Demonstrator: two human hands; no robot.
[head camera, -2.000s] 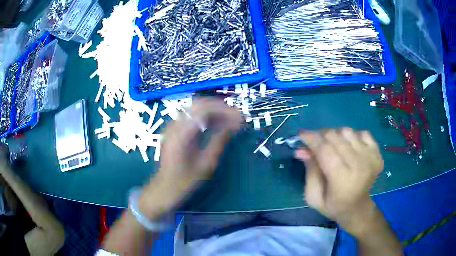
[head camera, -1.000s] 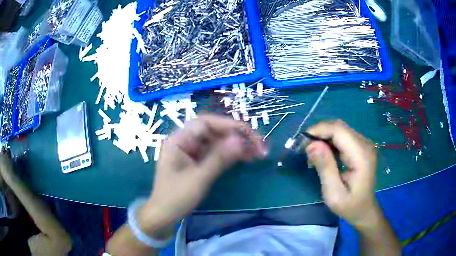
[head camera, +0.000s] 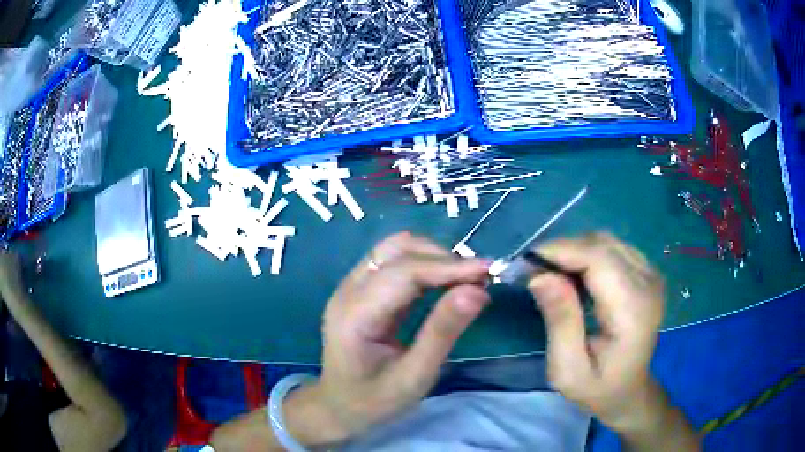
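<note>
My left hand is at the centre, thumb and index finger pinched at a small white piece. My right hand is just right of it, closed around a small dark hand tool, mostly hidden by the fingers. A thin lead slants up to the right from the white piece between the hands. What exactly touches the white piece is too blurred to tell. A heap of sleeved pieces lies above the hands, and one sleeved piece lies apart, close to my left fingers.
Two blue trays of metal parts and long leads stand at the top. White sleeves lie left, beside a digital scale. Red leads lie right, below a clear plastic box. A person's arm is at lower left.
My left hand has moved away from the white sleeves and rightward, meeting my right hand at the small white piece. The lead rising from the right hand was absent two seconds ago.
</note>
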